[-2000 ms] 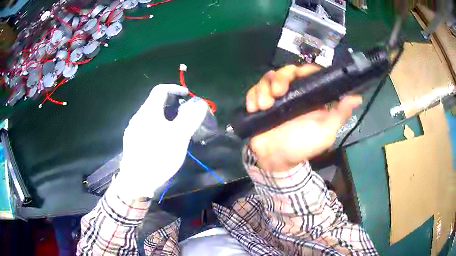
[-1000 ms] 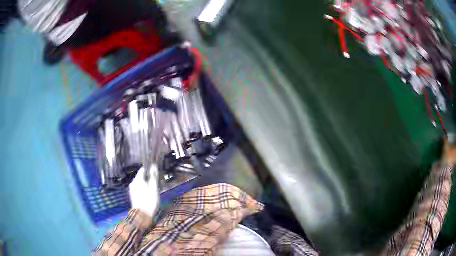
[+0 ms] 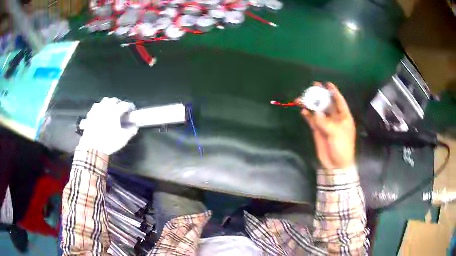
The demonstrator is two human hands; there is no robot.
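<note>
My left hand [image 3: 106,125], in a white glove, is closed around a silvery tube housing [image 3: 157,115] over the mat at the left. The housing's free end points right, and thin blue wires [image 3: 194,131] hang from it. My bare right hand [image 3: 332,125] holds a round wired unit [image 3: 316,98] in its fingertips at the right, its flat pale face showing. Red lead wires [image 3: 287,104] with a small white tip stick out to the left of the unit. The two parts are well apart.
A pile of round units [image 3: 172,31] lies at the back left. The electric screwdriver [image 3: 407,137] lies at the right with its cord, near the screw box [image 3: 400,100]. More housings [image 3: 125,215] are below the bench edge at the left. Cardboard [image 3: 422,240] is at the lower right.
My left hand has come up from the blue crate to the mat with a housing. My right hand, mostly out of frame a second ago, now holds a round unit. The screwdriver is out of my hand.
</note>
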